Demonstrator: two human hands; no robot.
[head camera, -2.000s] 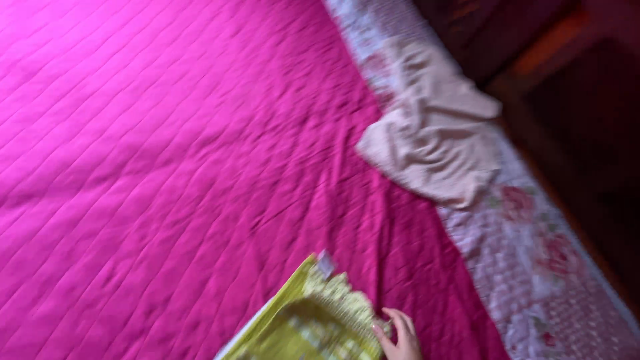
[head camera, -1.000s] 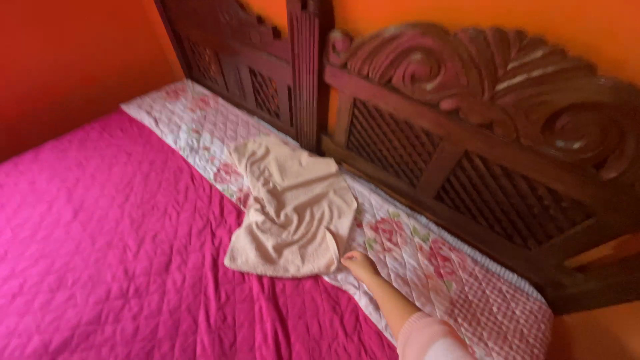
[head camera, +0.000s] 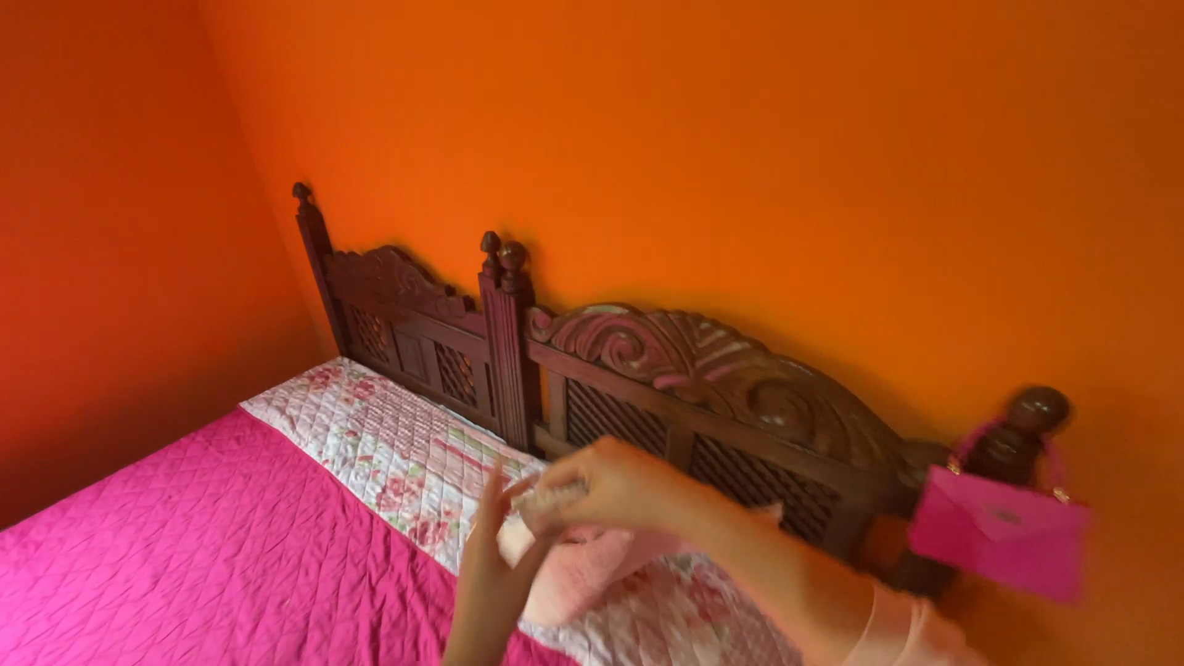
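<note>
A pale pinkish cloth (head camera: 578, 578) hangs bunched above the floral edge of the bedding. Its upper end is gathered in the fingers of my right hand (head camera: 601, 490), which reaches in from the lower right. Beside it on the left, my left hand (head camera: 495, 564) is raised with its fingers and thumb spread around the cloth's edge; blur hides whether it grips the fabric. Beneath both hands lies a quilted floral bedcover section (head camera: 398, 462), next to a bright pink quilted bedspread (head camera: 231, 555).
Dark carved wooden headboards (head camera: 694, 370) with posts run along the orange wall (head camera: 694, 166). A pink envelope-shaped handbag (head camera: 1004, 532) hangs by its handle from the right-hand post (head camera: 1008, 444), near my right forearm.
The cloth lay spread on the bed one second ago, with a hand at its edge; now it is lifted and bunched in my right hand. My left hand has come into view. The view has swung up.
</note>
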